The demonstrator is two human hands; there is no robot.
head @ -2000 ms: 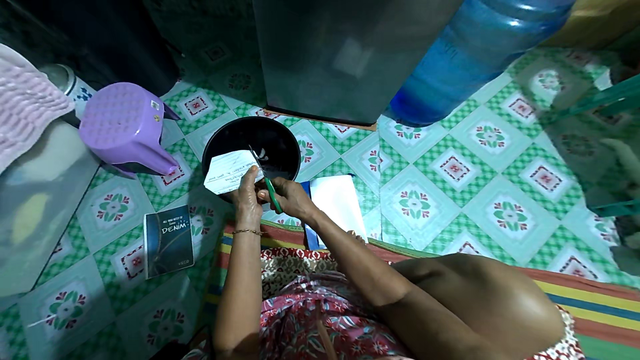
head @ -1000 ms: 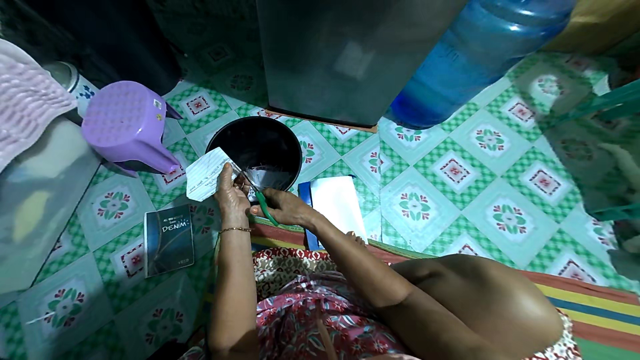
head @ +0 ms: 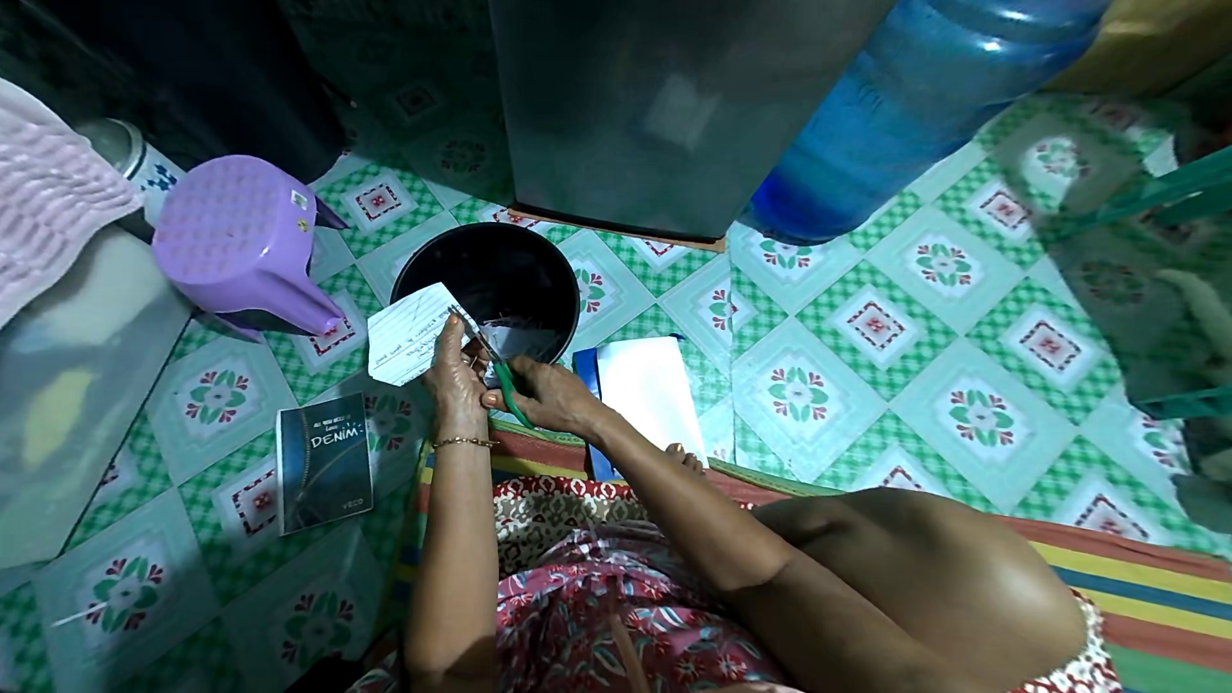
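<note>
My left hand (head: pixel 458 380) pinches a piece of lined paper (head: pixel 409 332) with handwriting, its corners cut off, above the near left rim of a black basin (head: pixel 568 279). Green-handled scissors (head: pixel 510 390) are in my right hand (head: pixel 549 395), with their blades at the paper's right edge beside my left fingers. Pale paper scraps (head: pixel 525 342) lie inside the basin. Just right of the basin, white sheets (head: pixel 650 395) rest on a blue item (head: pixel 604 452) on the floor, near my foot. A dark-covered notebook (head: pixel 325 464) lies on the tiles left of my left forearm.
A purple plastic stool (head: pixel 236 226) stands at the left, near a translucent bin (head: pixel 77 414) with a pink cover (head: pixel 53 183). A grey cabinet-like block (head: pixel 664 115) and a blue water jug (head: pixel 914 115) stand beyond the basin. A striped mat (head: pixel 1145 587) lies beneath me.
The paper has shifted left from over the basin and been turned, then has come slightly back to the right. The scissors have turned with my right hand and now meet the paper's right edge.
</note>
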